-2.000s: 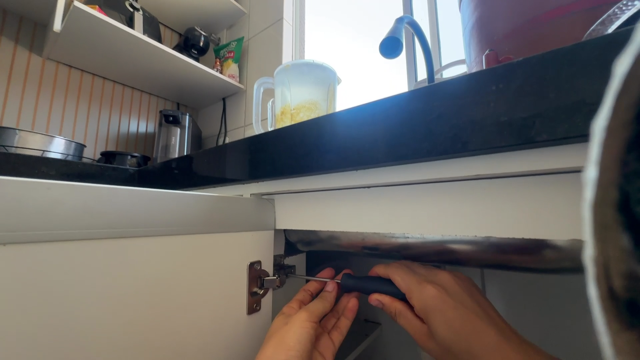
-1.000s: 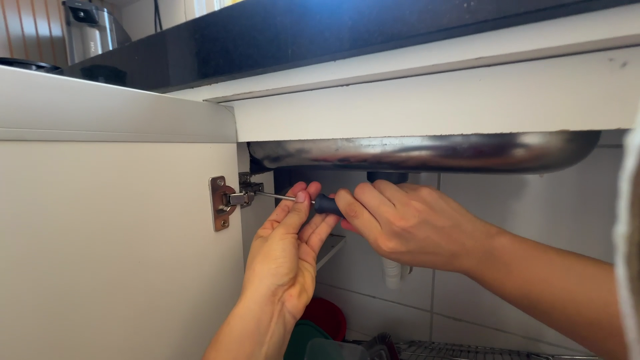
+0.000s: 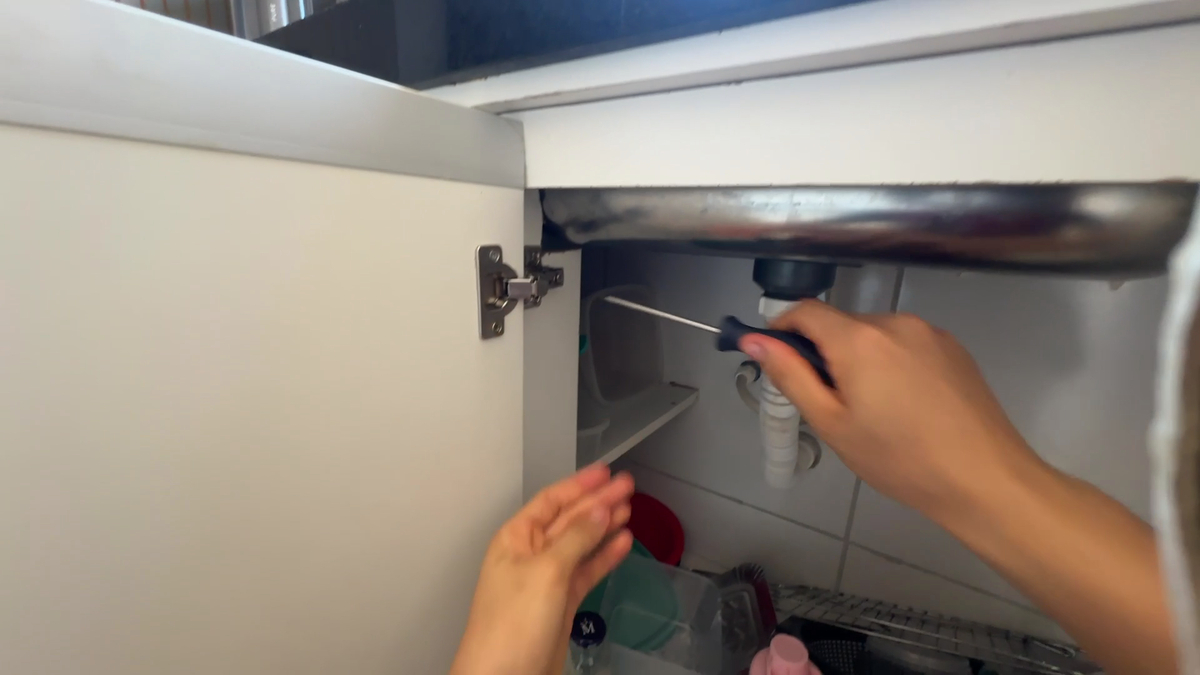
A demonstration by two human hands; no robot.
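Observation:
My right hand (image 3: 872, 394) grips the dark handle of a screwdriver (image 3: 773, 345) in front of the sink drain. Its thin metal shaft points left, and the tip is apart from the metal cabinet hinge (image 3: 520, 289). That hinge joins the white cabinet door (image 3: 262, 375), which stands swung out on the left, to the cabinet's side panel (image 3: 551, 394). Below the hinge, near the door's edge, my left hand (image 3: 558, 553) is raised with fingers partly spread and slightly blurred, holding nothing that shows.
Overhead are a steel sink basin (image 3: 844, 220) and a dark countertop (image 3: 581, 37). A white drain pipe (image 3: 780, 422) hangs behind my right hand. A small shelf (image 3: 647, 422) is at the inner left. Plastic containers (image 3: 666, 600), a red round item (image 3: 658, 528) and a wire rack (image 3: 900, 614) lie low inside.
The screwdriver has come away from the hinge, rightward, in my right hand. My left hand has let go of its shaft and dropped lower. The view has shifted down.

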